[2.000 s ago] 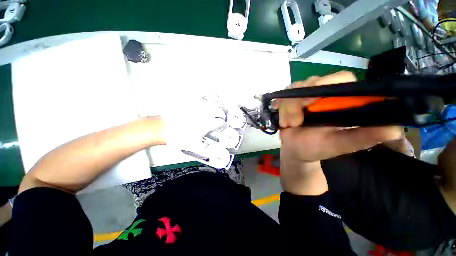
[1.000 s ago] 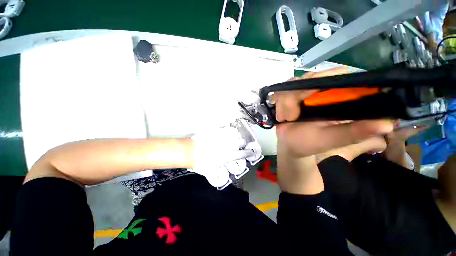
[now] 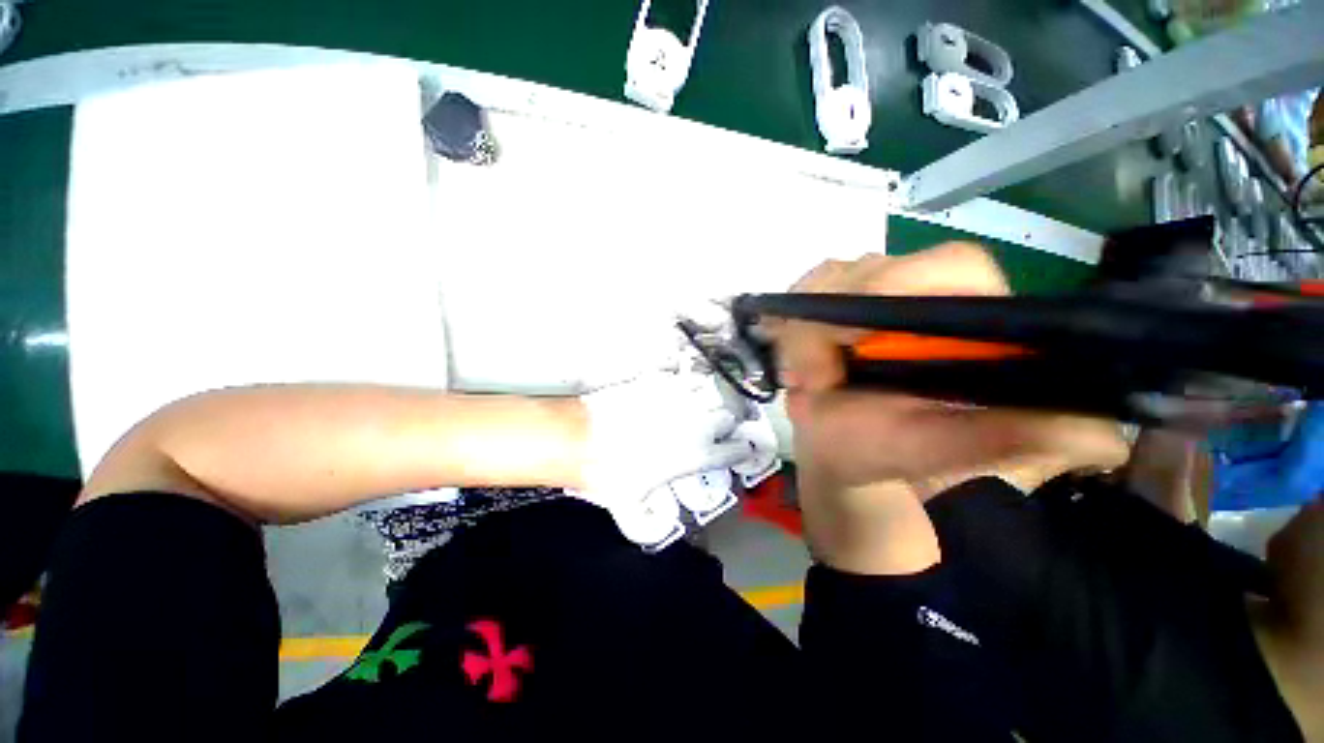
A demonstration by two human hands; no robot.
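My left hand [image 3: 646, 436], in a white glove, holds several white plastic housings [image 3: 707, 494] side by side near the mat's front edge; their rounded ends show below the fingers. The glove and housings are washed out against the white. My right hand [image 3: 886, 363], bare and slightly blurred, is closed around the black and orange auto-feed screwdriver [image 3: 958, 349]. The screwdriver nose [image 3: 738, 349], silver with a small curved black tube, is at the upper side of the held housings. Whether it touches them cannot be told.
White work mat [image 3: 654, 189] with a second white sheet [image 3: 262, 247] to its left. A dark lump [image 3: 459, 128] lies at the mat's top. Several housings [image 3: 841, 87] lie on the green surface behind. A grey metal bar [image 3: 1104, 116] crosses upper right. Another person's dark sleeve [image 3: 1104, 581] is at right.
My left hand has moved right and toward me with the housings, which now point toward my body. Since one second ago, the driver's rear has dropped lower in view and its nose has shifted slightly left.
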